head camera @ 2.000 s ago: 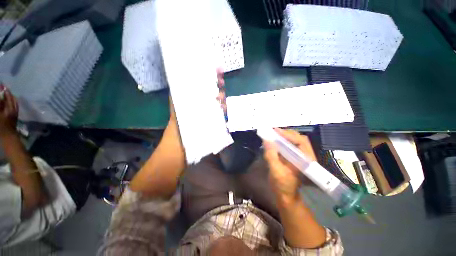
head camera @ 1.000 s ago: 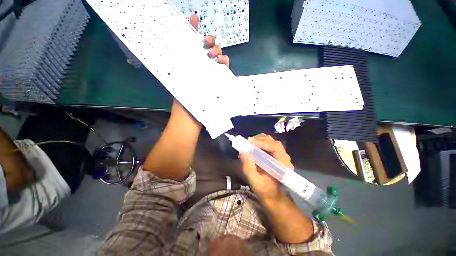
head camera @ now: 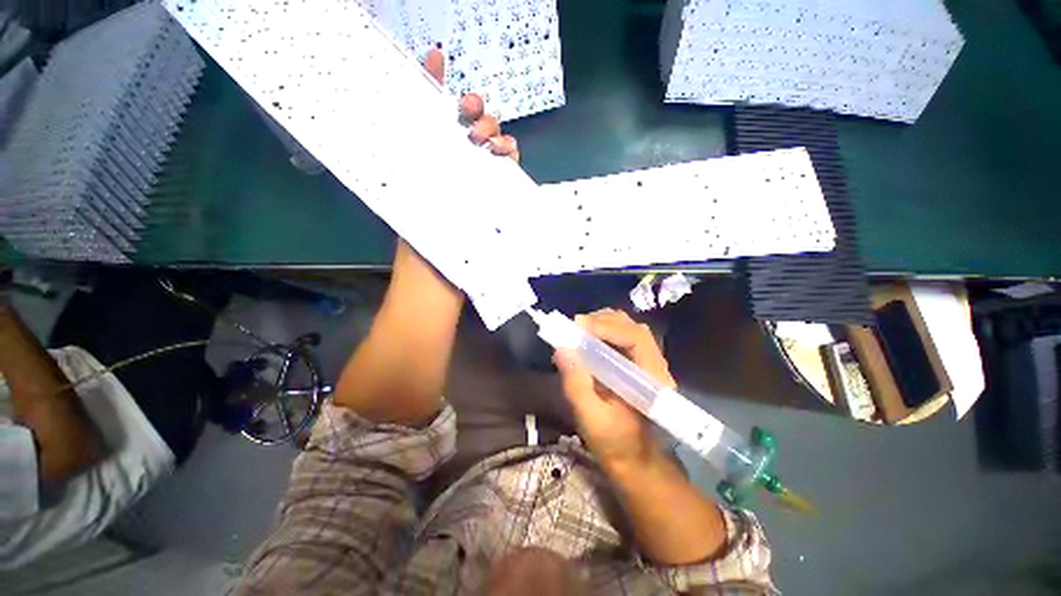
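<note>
My left hand holds a long white dotted board from beneath, tilted from upper left to lower right; its fingertips show at the board's right edge and the palm is hidden. My right hand holds a dispensing syringe like a pen. The syringe's tip is at the board's lower right end; whether it touches is too small to tell. The syringe has a green adapter head and a yellowish air hose. A second white board lies at the bench edge, partly behind the held one.
Board stacks stand on the green bench at right, centre and left. A black ribbed strip overhangs the edge. A phone lies at right, crumpled white scraps near the edge. Another person's sleeve is at left.
The held board has swung from near upright to a diagonal tilt, its top leftward. The syringe has moved left to the board's lower end. In the last second both have barely moved.
</note>
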